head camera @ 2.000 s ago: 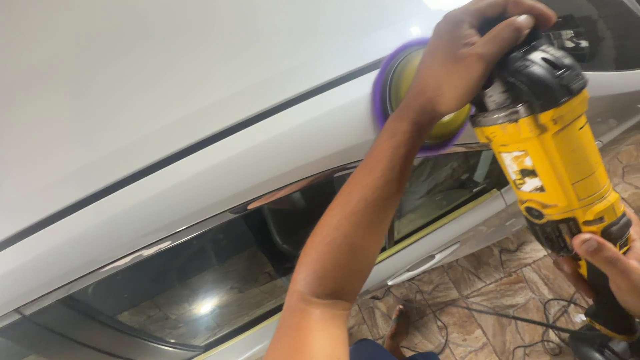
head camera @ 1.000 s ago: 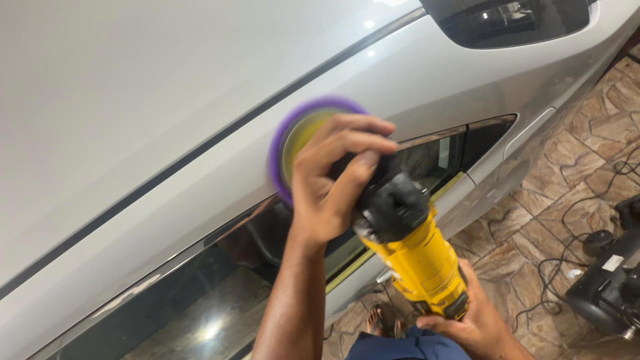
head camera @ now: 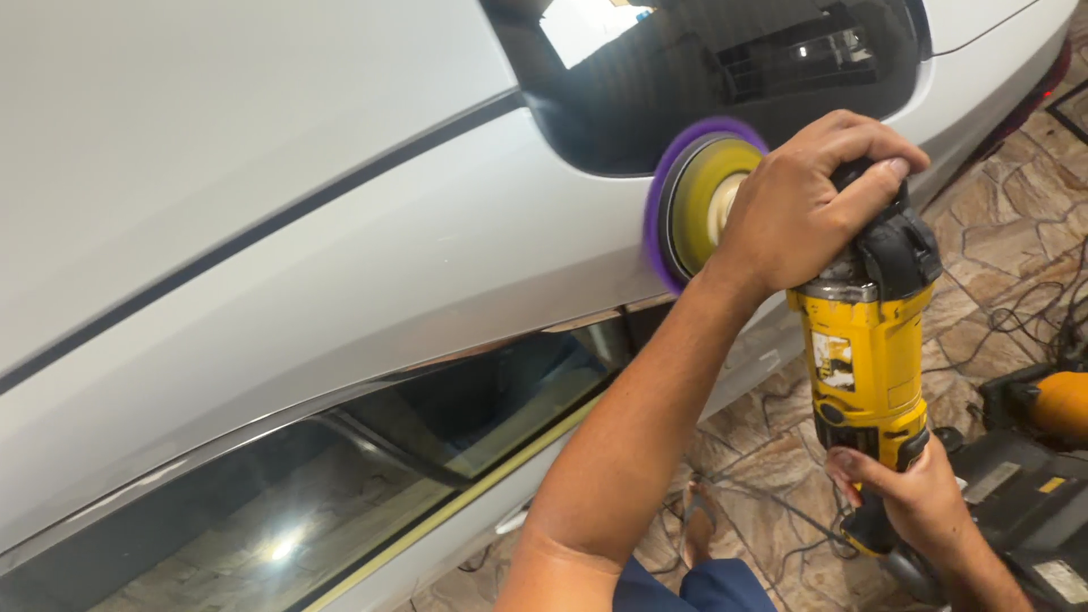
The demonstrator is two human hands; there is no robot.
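A yellow and black rotary polisher [head camera: 871, 357] lies across the right half of the view. My left hand [head camera: 807, 200] is closed over its black head. My right hand [head camera: 905, 484] grips the rear handle, low on the right. The purple buffing pad [head camera: 667, 200], on a yellow backing plate, is tilted up at the silver car's body panel [head camera: 578, 221], beside the lower edge of the dark rear glass [head camera: 646, 102]. The pad's rim looks blurred. Whether its far side touches the paint is hidden.
Side windows [head camera: 408, 425] with a pale tape strip run along the lower left. Power cords [head camera: 790, 510] trail over the stone-patterned floor [head camera: 986, 246]. A dark case or machine [head camera: 1020, 501] and an orange object [head camera: 1062, 404] stand at the lower right. A sandalled foot [head camera: 699, 518] shows below.
Both hands and the polisher have moved along the roof edge to the rear glass; a second ago the pad was over the side windows. The view has shifted as well.
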